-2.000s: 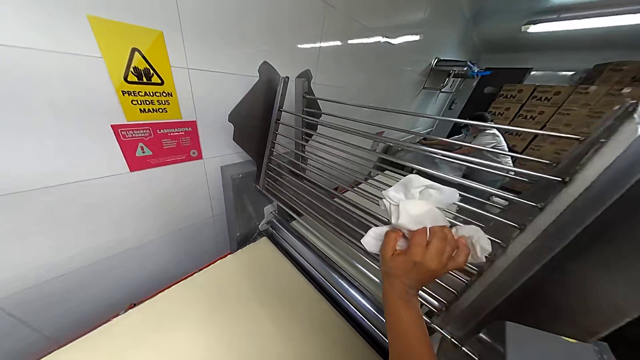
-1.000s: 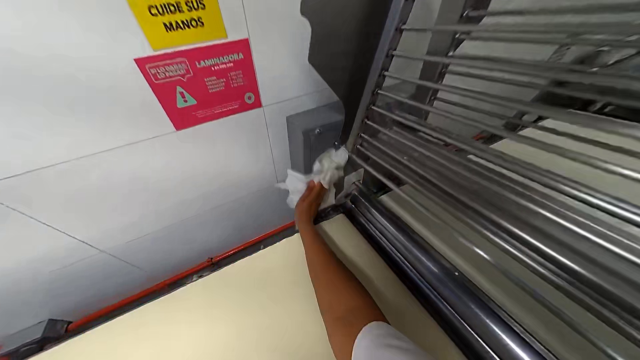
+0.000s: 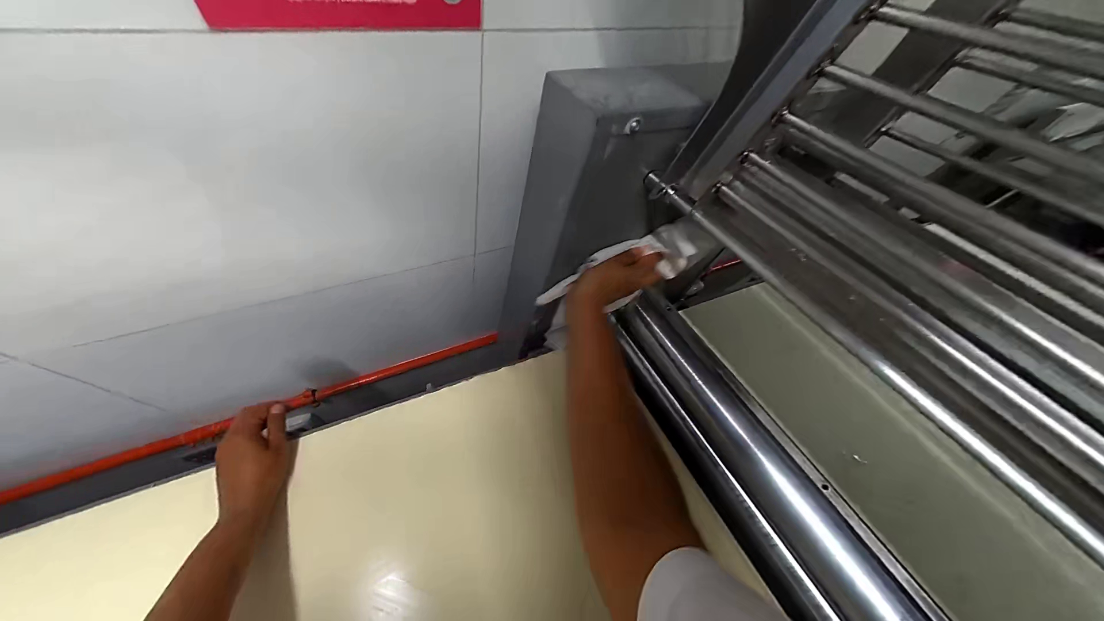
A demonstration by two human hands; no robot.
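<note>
My right hand [image 3: 617,280] grips a crumpled white cloth [image 3: 677,250] against the lower part of the grey metal side housing [image 3: 573,185], close to the end of the steel rollers [image 3: 759,457]. Part of the cloth hangs below my wrist. At the left, my left hand [image 3: 254,453] rests on the far edge of the cream conveyor belt [image 3: 431,509], its fingertips at the orange-red rail [image 3: 397,366]. Whether those fingers close around the rail or the dark edge strip cannot be told.
The raised guard of steel bars [image 3: 940,207] slants over the rollers at the right. Beyond them lies another belt section [image 3: 776,345]. A tiled wall [image 3: 259,172] with a red sign [image 3: 345,10] rises behind the rail.
The cloth in my right hand was on the guard's bars two seconds ago and is now low at the side housing. My left hand has come into view at the belt's edge. The view has moved closer.
</note>
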